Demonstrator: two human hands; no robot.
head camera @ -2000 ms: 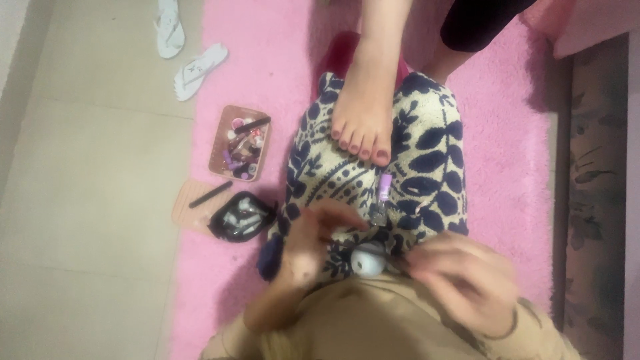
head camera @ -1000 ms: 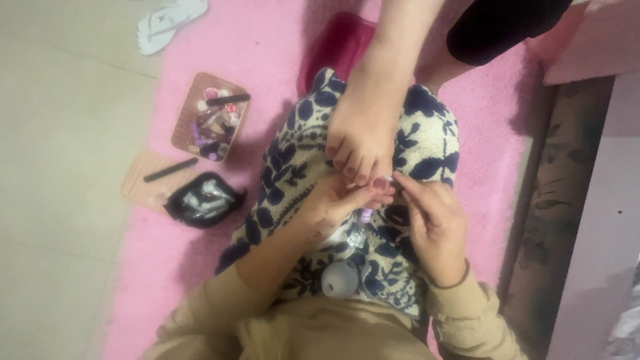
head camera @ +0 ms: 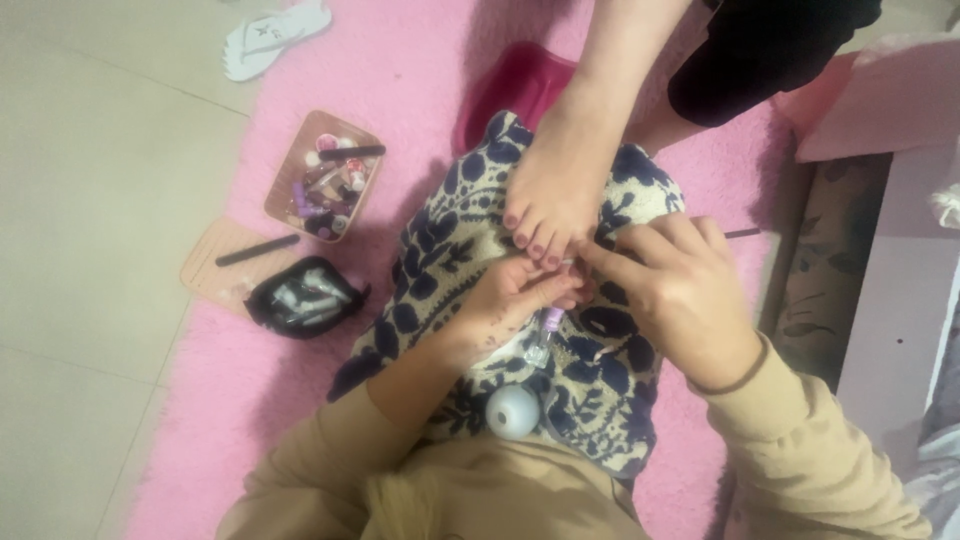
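Observation:
Another person's bare foot (head camera: 559,176), its toenails painted dark mauve, rests on a cream towel (head camera: 457,259) with navy leaf patterns across my lap. My left hand (head camera: 517,300) is at the toe tips, thumb and fingers pinched together near the big toe; whether something thin is between them I cannot tell. My right hand (head camera: 667,289) touches the side of the big toe with its extended index finger, and its other fingers are curled. Below my left fingers lies a clear glass bottle (head camera: 537,354) with a lilac cap (head camera: 553,319). A pale round container (head camera: 512,412) with a hole stands nearer my body.
A tan basket (head camera: 289,176) of nail polish bottles and a black file sits left on the pink rug (head camera: 390,97). Beside it are a tan lid (head camera: 206,259) with a dark nail file (head camera: 257,250) and a black pouch (head camera: 259,307). A magenta basin (head camera: 517,82) is behind the foot.
Two seconds ago both hands were apart, lower down near my body; they have moved up to the toes. Since one second ago they have stayed there. The view has shifted.

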